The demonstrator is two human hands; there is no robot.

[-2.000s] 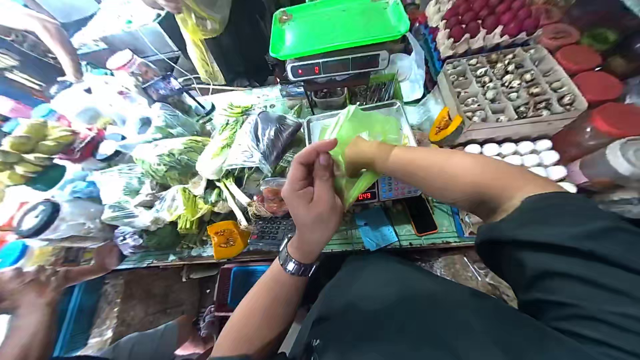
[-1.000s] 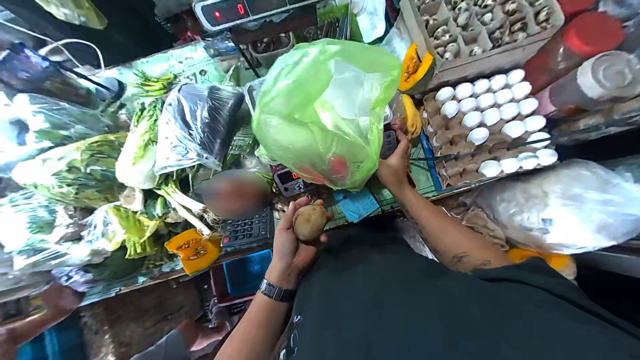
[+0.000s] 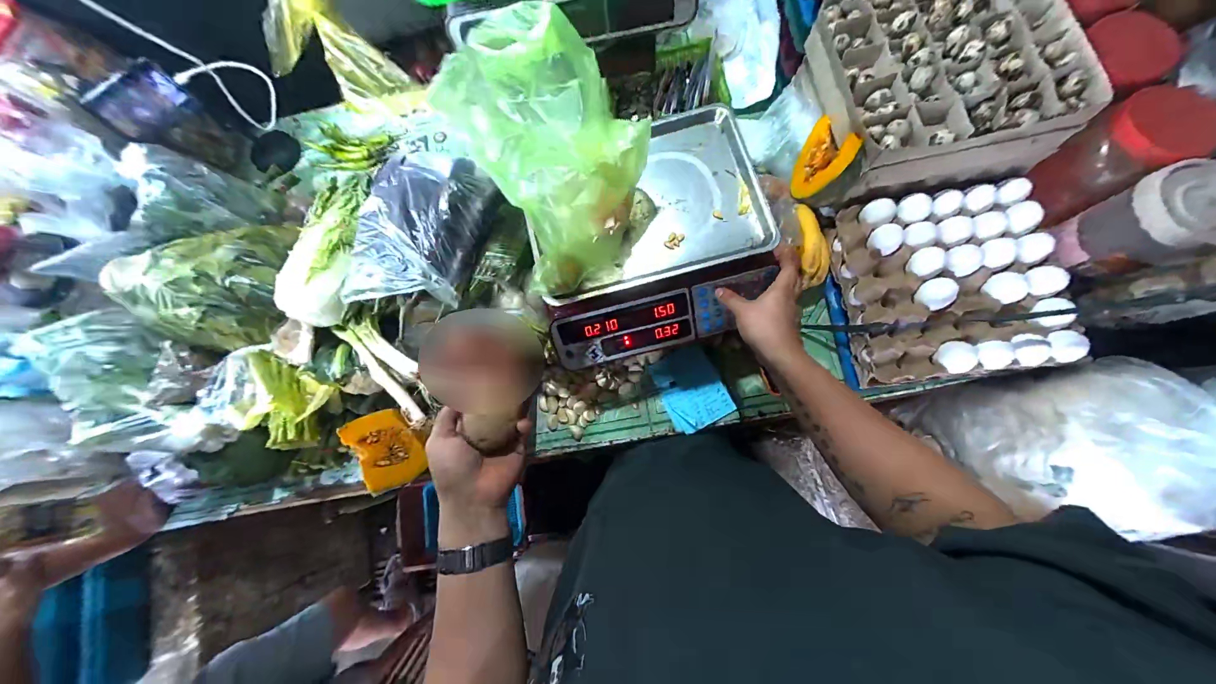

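My left hand (image 3: 475,465), with a watch on the wrist, holds a round brown potato-like item (image 3: 494,427), partly hidden by a blurred patch. My right hand (image 3: 768,309) rests at the keypad end of a digital scale (image 3: 627,328), thumb by the keys, holding nothing that I can see. A light green plastic bag (image 3: 560,142) with something inside stands on the left of the scale's metal tray (image 3: 698,180). A brown round item (image 3: 641,214) lies beside the bag, with small yellowish bits on the tray. The scale's red display is lit.
Left of the scale are bagged leafy vegetables (image 3: 199,275), a dark plastic bag (image 3: 423,223) and a cut squash piece (image 3: 385,451). Garlic cloves (image 3: 570,408) and blue paper (image 3: 693,389) lie in front. Trays of white eggs (image 3: 959,261) and quail eggs (image 3: 950,66) stand right. Another person's arm shows lower left.
The green bag, between my hands two seconds ago, now stands on the scale's tray. My left hand, empty then, holds the brown item. My right hand has come to the scale's keypad.
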